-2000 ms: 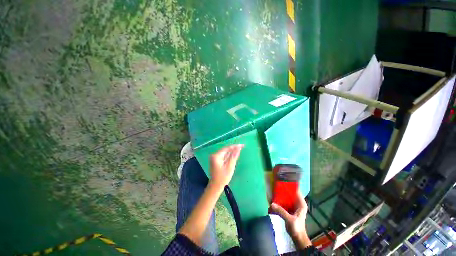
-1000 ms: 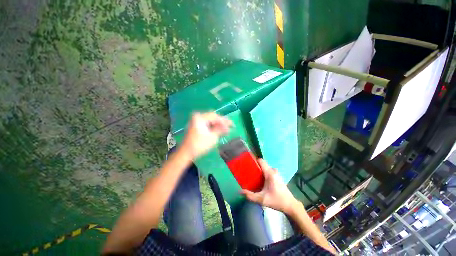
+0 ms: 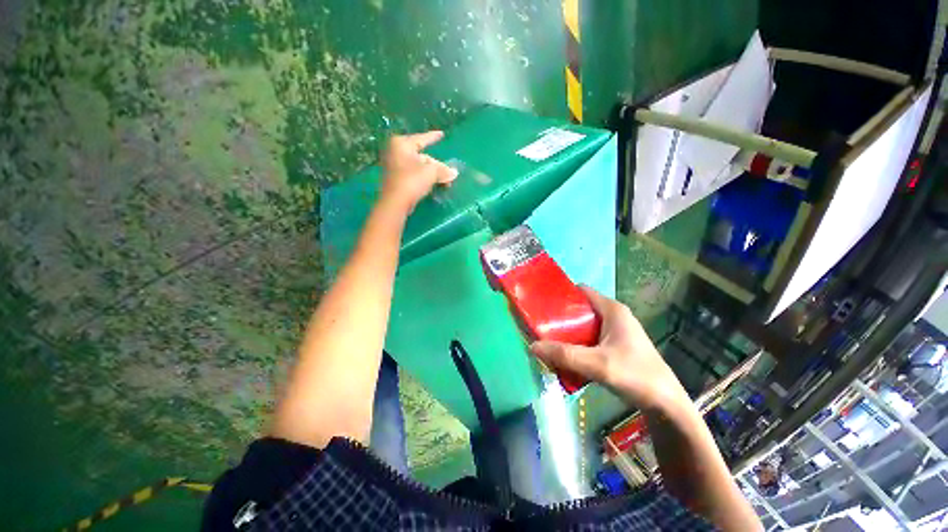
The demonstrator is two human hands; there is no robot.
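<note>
A bright green carton (image 3: 447, 301) stands in front of me, its top flaps folded in with a seam between them. A white label (image 3: 551, 143) is on its far side. My right hand (image 3: 603, 348) holds a red tape dispenser (image 3: 548, 298) over the top, its metal end near the seam at the carton's far edge. My left hand (image 3: 414, 171) is on the far side panel, thumb and index finger apart, over what looks like clear tape (image 3: 457, 179). Whether it holds the tape end cannot be told.
A cart with pale posts (image 3: 728, 135) holds papers and a white board (image 3: 858, 197) at the right. A blue stool (image 3: 754, 223) is behind it. Yellow-black tape (image 3: 573, 62) runs along the floor. Equipment racks (image 3: 863, 457) fill the lower right.
My left hand has moved from above the flaps forward to the carton's far side. The red dispenser in my right hand has moved from low on the top to the seam near the far edge.
</note>
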